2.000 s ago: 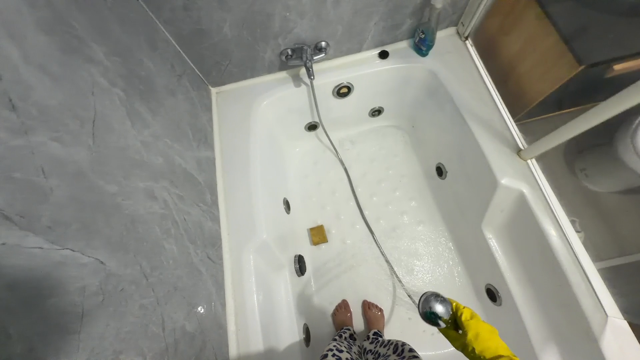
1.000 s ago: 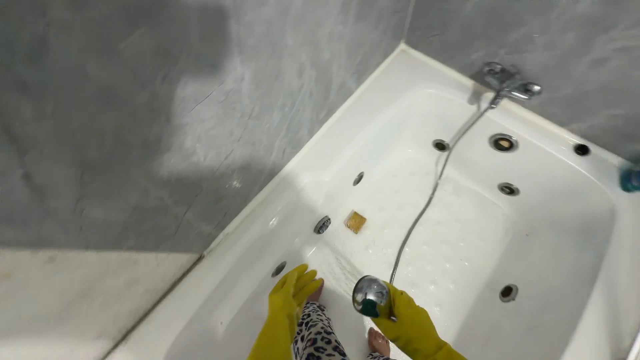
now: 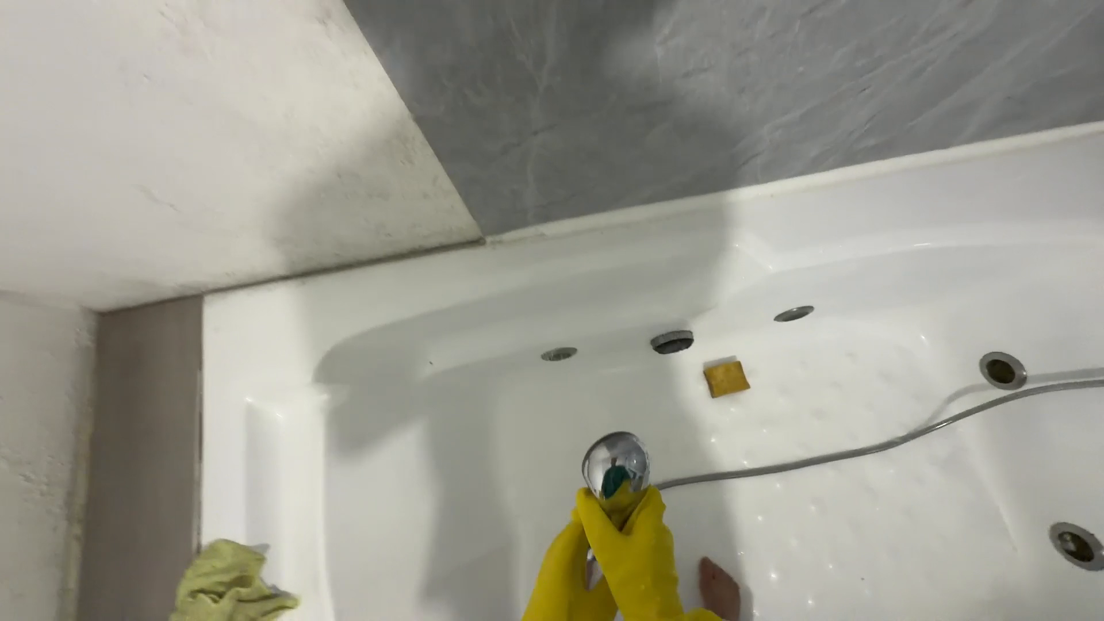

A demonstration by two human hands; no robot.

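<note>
Both my hands wear yellow rubber gloves and meet at the lower middle of the view, around the handle of a chrome shower head (image 3: 616, 466). My right hand (image 3: 634, 548) is closed on it, just below its round head. Close against it on the left, my left hand (image 3: 561, 569) also grips the handle, part of which shows between the gloves. The metal shower hose (image 3: 802, 464) runs from there to the right edge. A yellow-brown sponge (image 3: 726, 379) lies on the tub floor beyond the hands, up and to the right.
The white bathtub (image 3: 414, 289) has several round jets and fittings, one a dark-centred jet (image 3: 1002, 370). A yellow-green cloth (image 3: 226, 582) lies over the tub's left end. Grey marbled wall panels (image 3: 552, 112) meet a white wall (image 3: 190, 147). A bare foot (image 3: 719, 588) stands right of my hands.
My left hand, lowered beside the leg one second ago, is now at the shower handle with my right hand. The view has turned strongly toward the tub's other end, bringing the cloth into sight.
</note>
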